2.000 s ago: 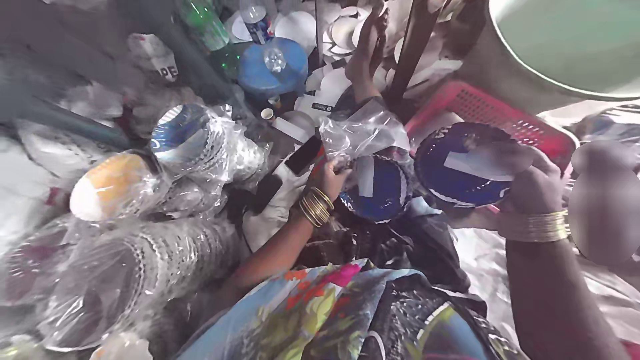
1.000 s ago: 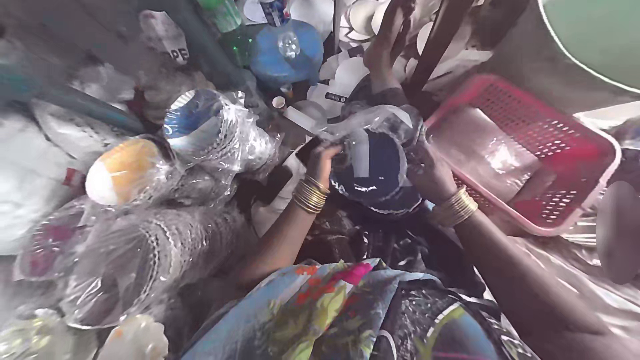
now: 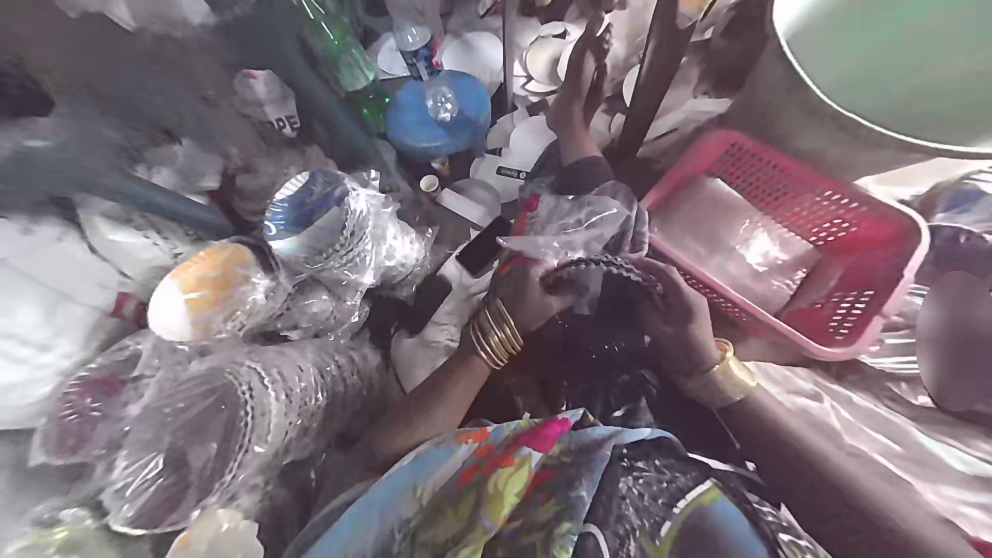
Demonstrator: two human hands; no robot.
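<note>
A stack of dark blue paper plates with fluted rims (image 3: 608, 314) is upright over my lap, held from both sides. My left hand (image 3: 531, 291), with gold bangles at the wrist, grips its left edge. On the right edge, my right hand (image 3: 680, 314) is closed round the rim. A clear plastic bag (image 3: 577, 221) lies bunched against the far side of the plates; whether it covers them I cannot tell. Right of my hands stands a pink perforated plastic basket (image 3: 891, 310) with a clear plastic packet (image 3: 744, 240) inside.
Plastic-wrapped plate stacks (image 3: 256, 418) lie at the left, one with a blue top plate (image 3: 306, 209). Beyond are a blue stool (image 3: 457, 128), plastic bottles, a paper cup (image 3: 428, 184) and a phone (image 3: 482, 246). A large green tub (image 3: 891, 70) stands at the far right.
Two seconds ago each hand held blue plates separately; one second ago they were together. The plates have since tipped from facing me to rim-up. My right hand has moved left, away from the basket.
</note>
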